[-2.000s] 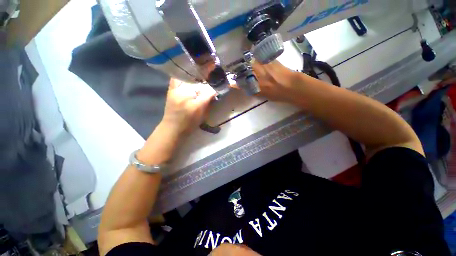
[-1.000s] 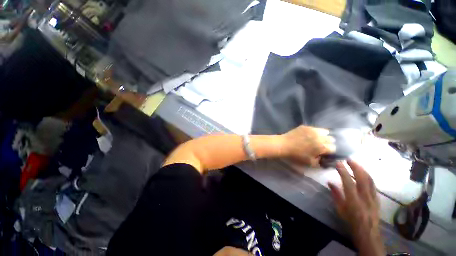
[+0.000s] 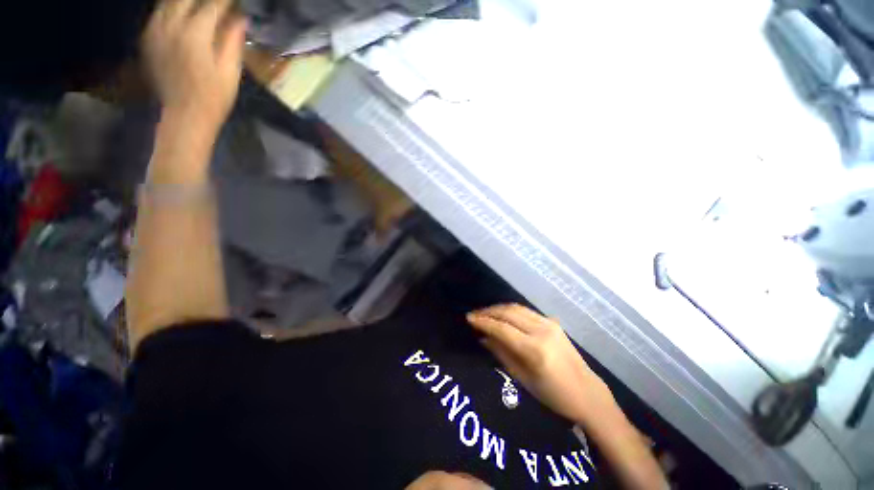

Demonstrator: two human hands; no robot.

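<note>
My left hand is blurred at the top left, past the table's left end, with its fingertips at the picture's top edge; whether it holds cloth cannot be told. My right hand is in front of the black shirt, off the table edge, with fingers slightly bent and nothing seen in it. The scissors lie on the white sewing table at the lower right, loops towards me. The sewing machine's head is cut off at the right edge.
A grey ruler strip runs along the table's front edge. Grey and pale cut pieces lie at the table's left end. Cloth heaps lie below on the left. Grey cloth lies at the upper right. A dark stick-like tool lies beside the scissors.
My left hand has left the needle area and swung far left, past the table end. My right hand has drawn back to the shirt. The dark grey panel is gone from beside the needle.
</note>
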